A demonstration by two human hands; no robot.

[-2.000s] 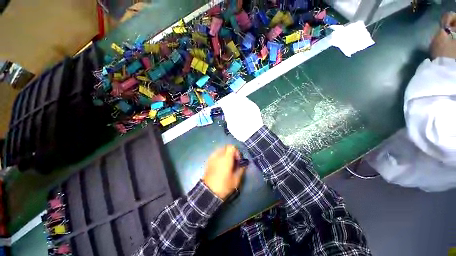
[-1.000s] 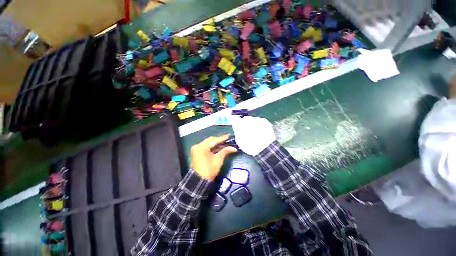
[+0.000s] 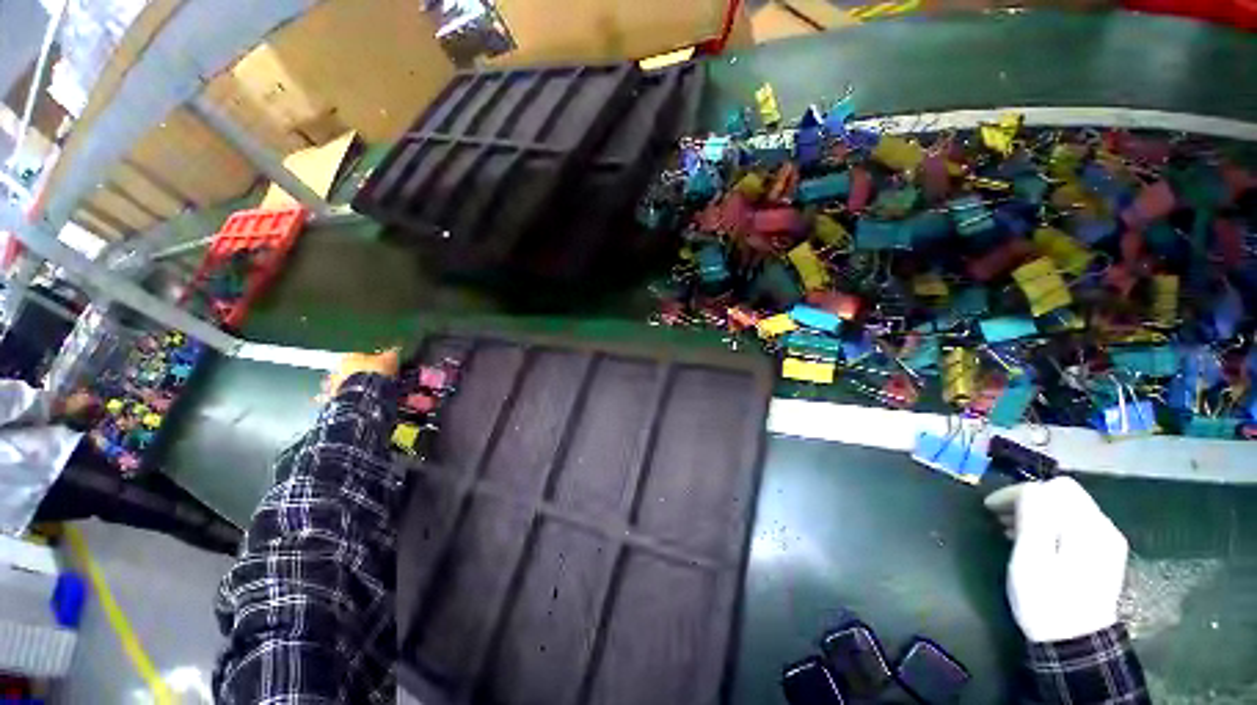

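My left hand [image 3: 361, 369] is bare and reaches to the far-left edge of the foam tray [image 3: 586, 517], beside the clamped clips [image 3: 430, 390]; its fingers are mostly hidden, and I cannot tell what it holds. My right hand [image 3: 1064, 558], in a white glove, is at the white rail with its fingertips at a small dark part [image 3: 1020, 459]. A blue binder clip [image 3: 951, 453] lies just left of that part. Several dark rounded-square parts [image 3: 932, 669] lie on the green bench at the bottom edge.
A big pile of coloured clips [image 3: 882, 227] lies beyond the white rail [image 3: 855, 423]. Stacked black foam trays [image 3: 510, 145] stand behind the working tray. A red crate [image 3: 248, 262], another clip pile [image 3: 145, 393] and a person's pale sleeve [image 3: 21, 461] are at left.
The view has turned left. My left hand has moved from beside my right hand to the tray's far-left edge. My right hand remains at the rail.
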